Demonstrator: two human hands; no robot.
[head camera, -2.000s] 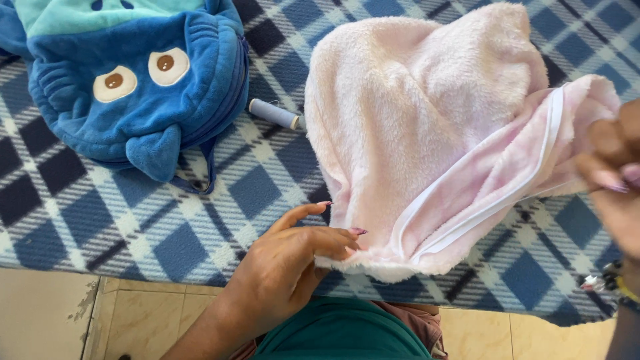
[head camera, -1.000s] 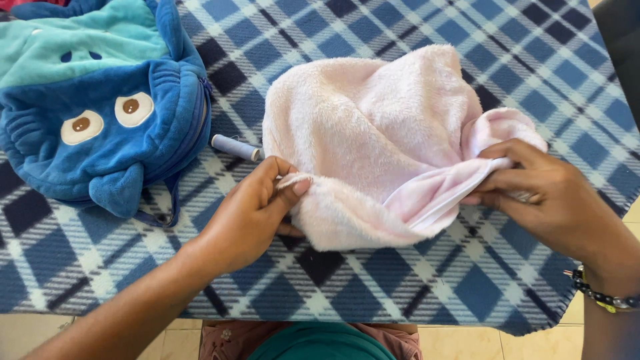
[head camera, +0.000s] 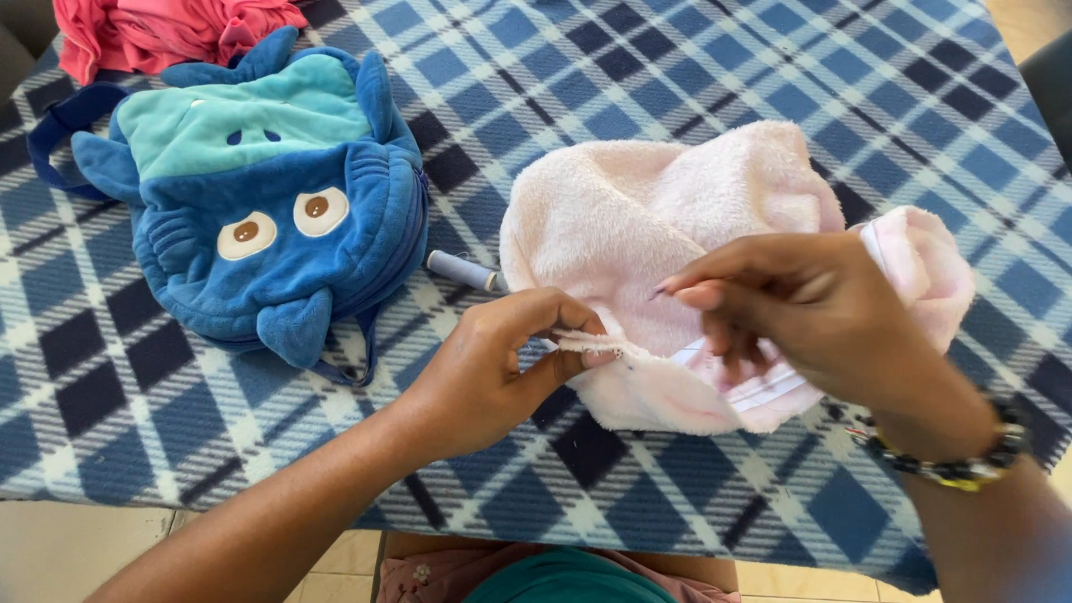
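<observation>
A pale pink fluffy fabric piece (head camera: 620, 201) with white trim lies bunched before me. My left hand (head camera: 519, 360) pinches its folded edge between thumb and fingers at the near left. Above the fabric, my right hand (head camera: 779, 310) has thumb and forefinger pressed together; a tiny dark tip shows at them, too small to tell whether it is a needle or a nail. A spool of light blue-grey thread (head camera: 461, 270) lies on its side just left of the fabric, close to my left hand.
A blue plush animal backpack (head camera: 276, 218) rests at the left, its strap loop near my left forearm. Behind it is a crumpled coral-red cloth (head camera: 176, 33). A blue plaid fleece cover (head camera: 519, 494) lies under everything, its near edge close to my lap.
My right hand has let go of the fabric it gripped one second ago and is raised over it, fingertips together. My left hand still holds the near edge.
</observation>
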